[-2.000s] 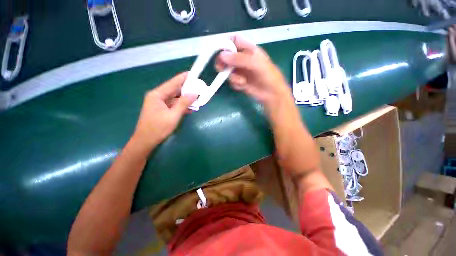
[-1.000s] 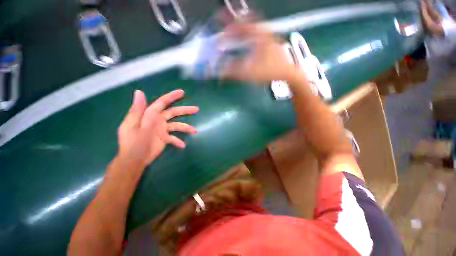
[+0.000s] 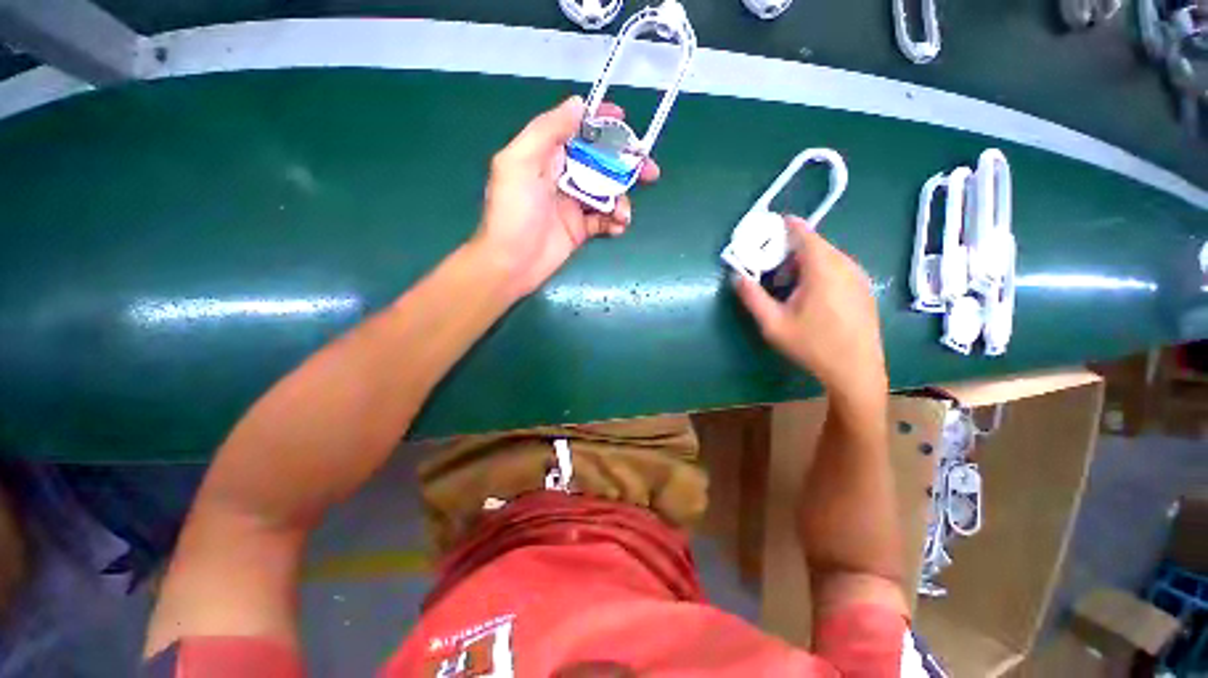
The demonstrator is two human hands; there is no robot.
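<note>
My left hand [image 3: 550, 192] holds a base housing [image 3: 604, 162] by its wide end, over the bench's far edge. Its blue insert and a grey part show, and its loop points up and away. My right hand [image 3: 819, 298] holds a cover [image 3: 762, 244] by its wide end, with the white round disc facing up and the loop pointing away to the right. The two parts are apart.
A loose pile of covers [image 3: 974, 252] lies at right on the green bench [image 3: 331, 239]. An open carton [image 3: 1060, 477] with tangled white loops stands below the bench edge. Beyond the pale metal rail [image 3: 848, 82], white units lie on the dark conveyor [image 3: 795, 40]. A metal post is at upper left.
My left hand was open and empty and now holds a base housing. My right hand, blurred before near the rail, now holds a cover over the bench. The view has shifted.
</note>
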